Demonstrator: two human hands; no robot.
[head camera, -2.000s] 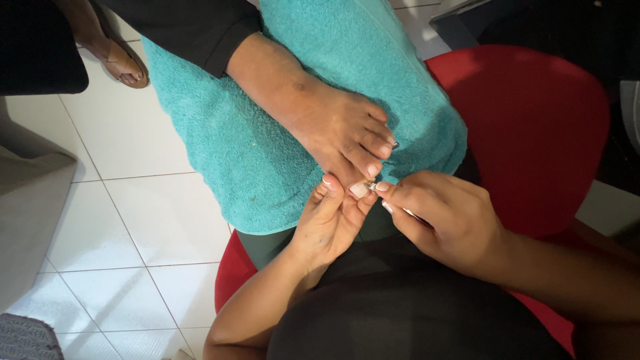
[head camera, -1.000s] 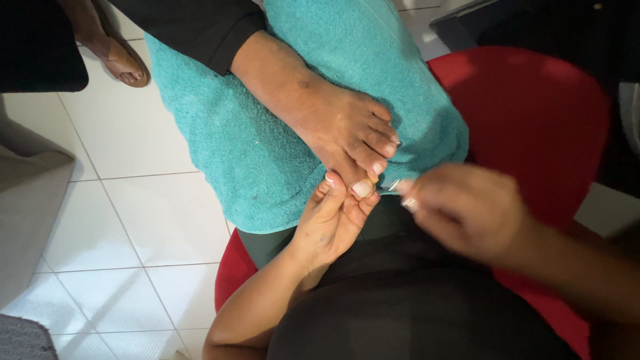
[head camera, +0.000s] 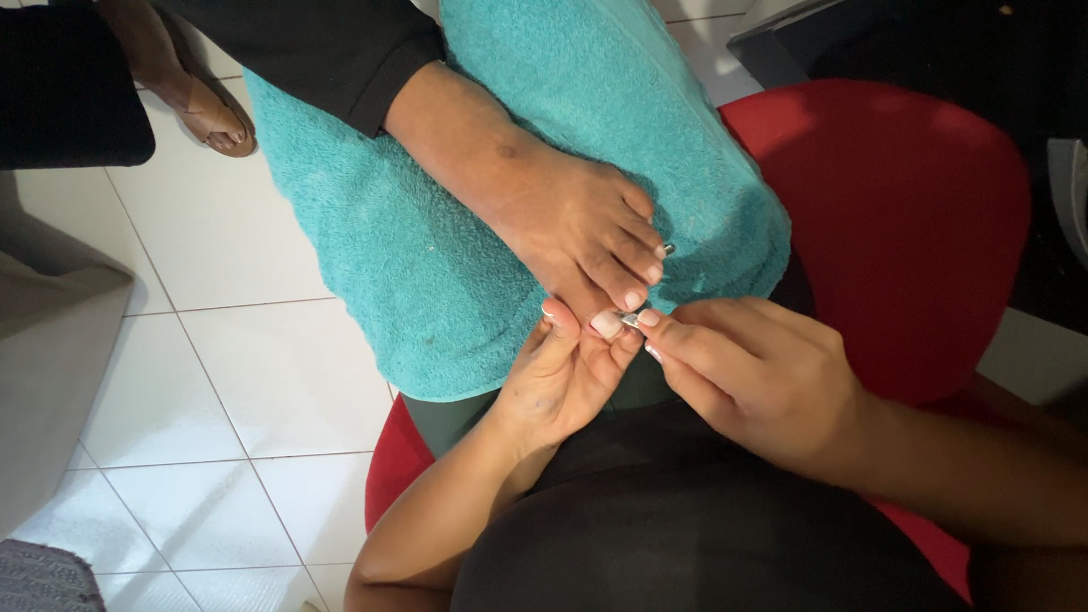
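Note:
Another person's bare foot (head camera: 544, 195) rests on a turquoise terry towel (head camera: 365, 221) across my lap. My left hand (head camera: 565, 374) holds the big toe (head camera: 595, 316), its thumb on one side and its fingers under the tip. My right hand (head camera: 756, 365) pinches a small metal nail tool (head camera: 630, 320) between thumb and fingertips; its tip is at the edge of the big toenail. Most of the tool is hidden by my fingers, so its exact kind cannot be told. A bit of metal (head camera: 669, 249) shows beyond the smaller toes, on the towel.
A red padded seat (head camera: 884, 229) is under me and to the right. The person's other foot, in a brown sandal (head camera: 212, 119), stands on white floor tiles (head camera: 229, 212) at upper left. A grey mat (head camera: 51, 578) lies at lower left, and dark furniture stands at upper right.
A second ago my right hand was blurred and slightly away from the big toe; now it is back close against it with the tool. My left hand keeps its hold.

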